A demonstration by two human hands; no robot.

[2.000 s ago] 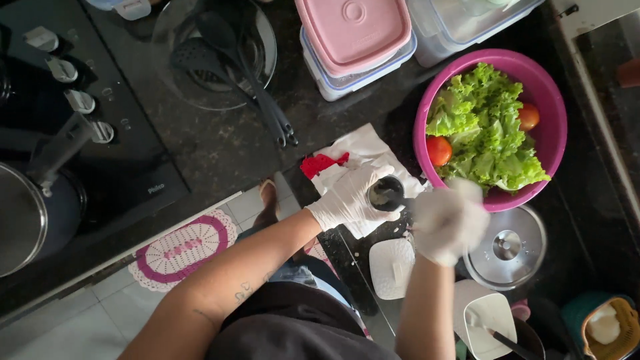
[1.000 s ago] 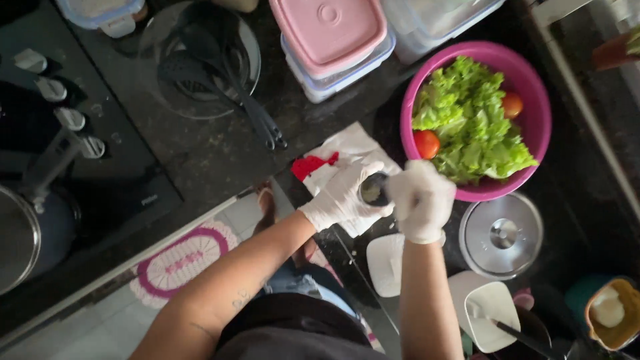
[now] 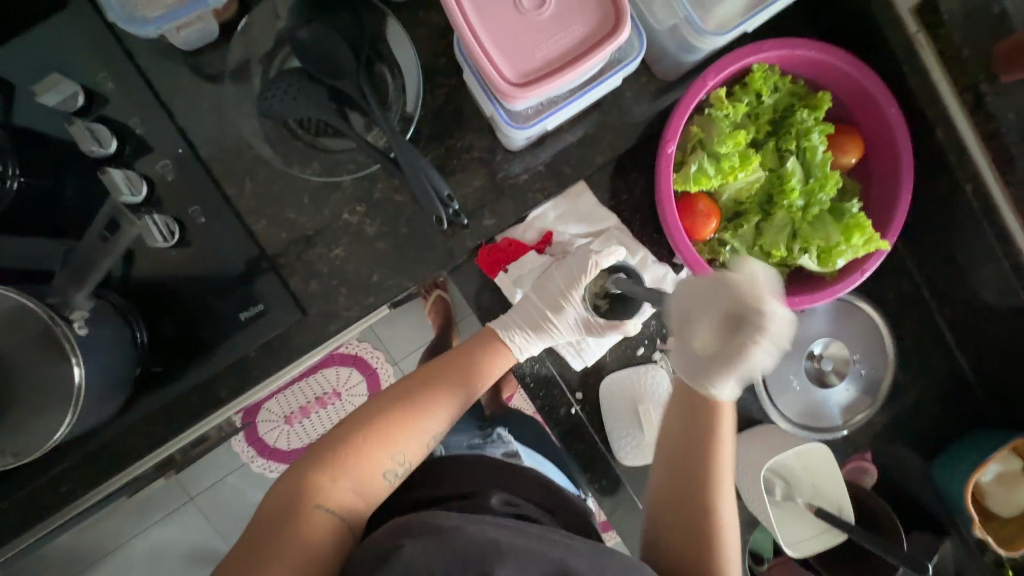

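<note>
My gloved left hand [image 3: 572,300] is wrapped around a small dark mortar [image 3: 602,302] above a white cloth [image 3: 584,210] with a red edge. Pale bits lie inside the mortar. A dark pestle [image 3: 640,293] reaches into it, its far end in my gloved right hand [image 3: 730,328], which is blurred by motion. Just beyond my right hand stands a magenta plastic bowl [image 3: 900,152] with lettuce [image 3: 780,176] and red tomatoes [image 3: 698,216]. A white square lid [image 3: 632,412] lies below the mortar, with small pale crumbs near it.
A steel pot lid [image 3: 868,376] and a white container [image 3: 808,496] with a utensil stand at right. Food containers [image 3: 544,48] are stacked at the top. Black utensils [image 3: 344,88] rest on a glass lid [image 3: 308,160]. At left is a cooktop [image 3: 208,272] with a pot [image 3: 36,376].
My right hand has shifted between frames around the mortar, blurred each time, while my left hand keeps its hold. The view has moved slightly.
</note>
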